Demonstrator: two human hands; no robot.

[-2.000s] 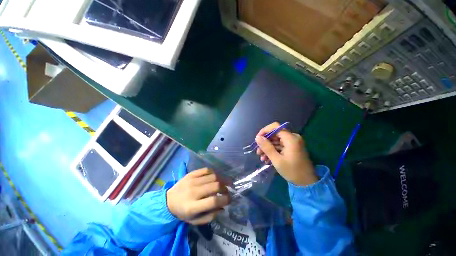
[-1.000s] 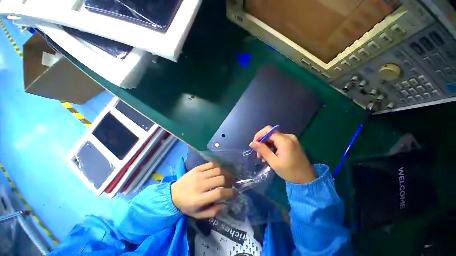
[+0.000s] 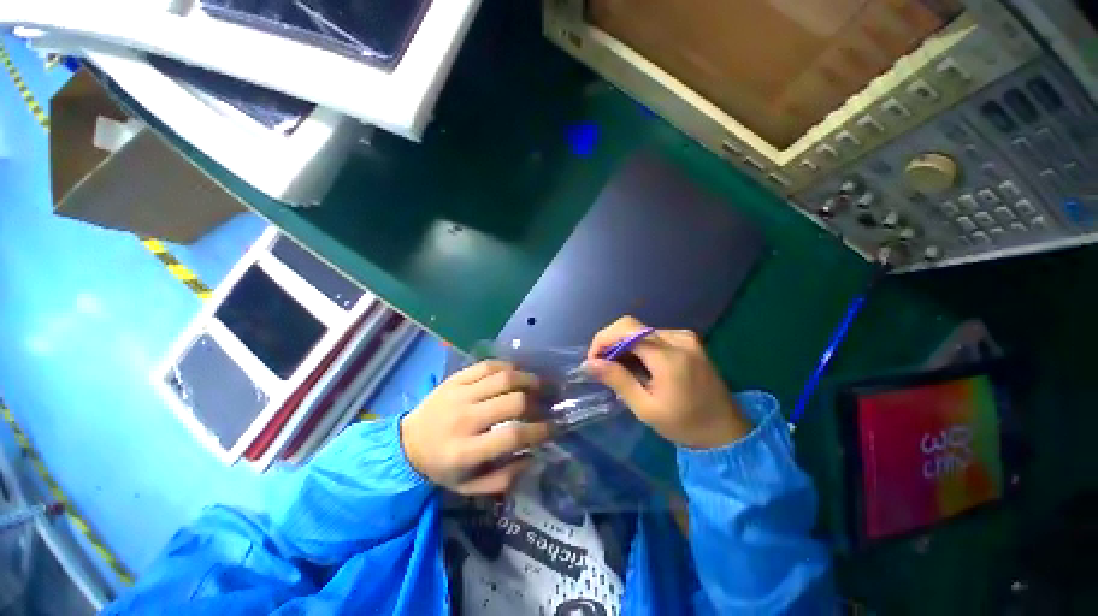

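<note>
A flat grey tablet (image 3: 638, 247) lies back up on the green bench, with small circles near its near left corner. Clear wrinkled film (image 3: 584, 397) covers its near end and hangs toward my body. My left hand (image 3: 476, 427) is at the near left, fingers curled on the film's edge. My right hand (image 3: 668, 379) holds slim blue-purple tweezers (image 3: 631, 343) between thumb and fingers, over the film at the tablet's near end. The tweezer tips are hidden by my fingers and the film.
A beige-grey tester (image 3: 933, 175) stands at the back right. A tablet with a lit colourful screen (image 3: 930, 457) lies at right, near a blue cable (image 3: 831, 349). White foam trays (image 3: 409, 102) stand back left; more trays (image 3: 205, 315) and a carton (image 3: 133, 181) are on the floor.
My right hand and the tweezers have moved slightly toward my left hand and lower over the film. The right tablet's screen has changed from black with WELCOME to bright colours.
</note>
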